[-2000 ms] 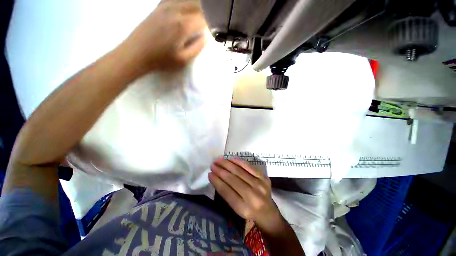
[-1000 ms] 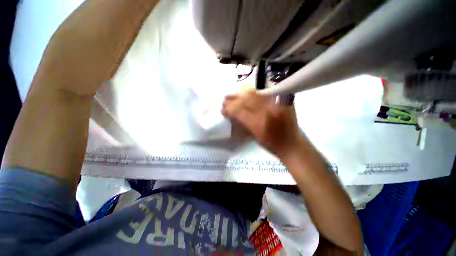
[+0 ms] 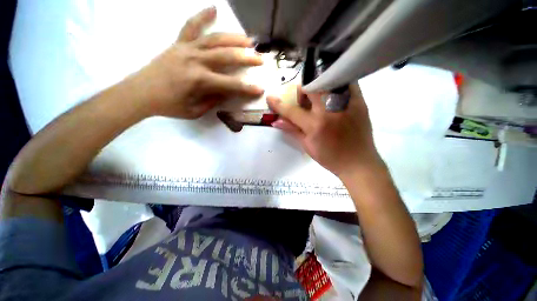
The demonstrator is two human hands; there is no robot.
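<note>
My left hand (image 3: 203, 76) lies palm down left of the needle area, fingers spread on a bright white surface; fabric and table blend there. My right hand (image 3: 335, 132) is bent under the machine head (image 3: 365, 35), its fingertips beside the pale needle plate (image 3: 254, 117) with a red mark. Whether it pinches cloth cannot be told. The presser foot area (image 3: 285, 59) is just right of my left fingertips. White fabric (image 3: 406, 106) lies to the right of my right hand, its edges washed out by glare.
A printed ruler (image 3: 206, 187) runs along the table's front edge. Green snips (image 3: 471, 127) lie at the right by the machine. Blue crates (image 3: 459, 253) stand below the table, with white cloth (image 3: 338, 253) hanging beside my lap.
The white fabric that covered the left front is no longer over the ruler. My right hand has moved up from the front edge to the needle area. My left hand now lies spread beside it.
</note>
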